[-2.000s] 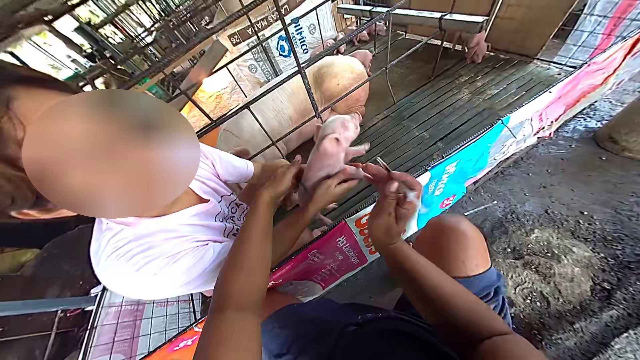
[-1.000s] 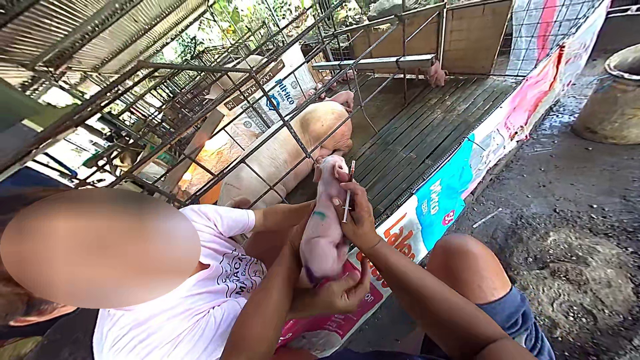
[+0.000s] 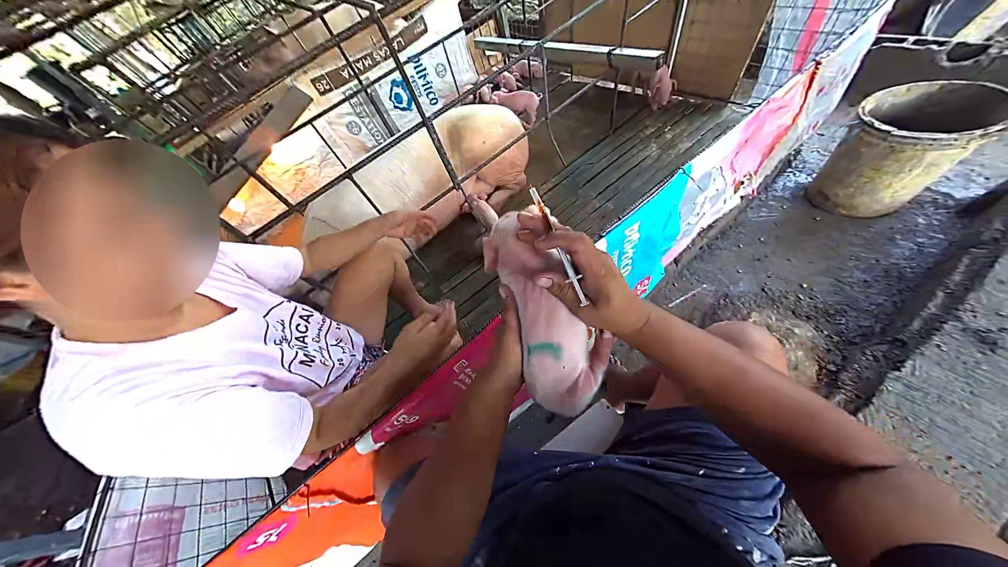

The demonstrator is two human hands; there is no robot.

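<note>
A pink piglet (image 3: 555, 339) with a green mark on its body hangs upright above my lap, between both my hands. My left hand (image 3: 508, 339) wraps its left side, and its fingers are partly hidden behind the body. With my right hand (image 3: 587, 272) I hold a thin syringe (image 3: 561, 252) between the fingers while the same hand rests against the piglet near its head and shoulder. The syringe slants, its plunger end low and its tip above the piglet's head. Some reddish-orange colour shows in its upper barrel.
A person in a white shirt (image 3: 181, 378) sits at the left, hands near the pen's edge. Behind the metal bars (image 3: 417, 102) a large pig (image 3: 441, 157) lies on slatted flooring (image 3: 622, 150), with several piglets (image 3: 516, 102) beyond. A bucket (image 3: 890, 165) stands on the ground at right.
The co-worker's hands have come away from my piglet, and one now reaches toward the large pig. The piglet remains in my hands, its green mark now lower in view.
</note>
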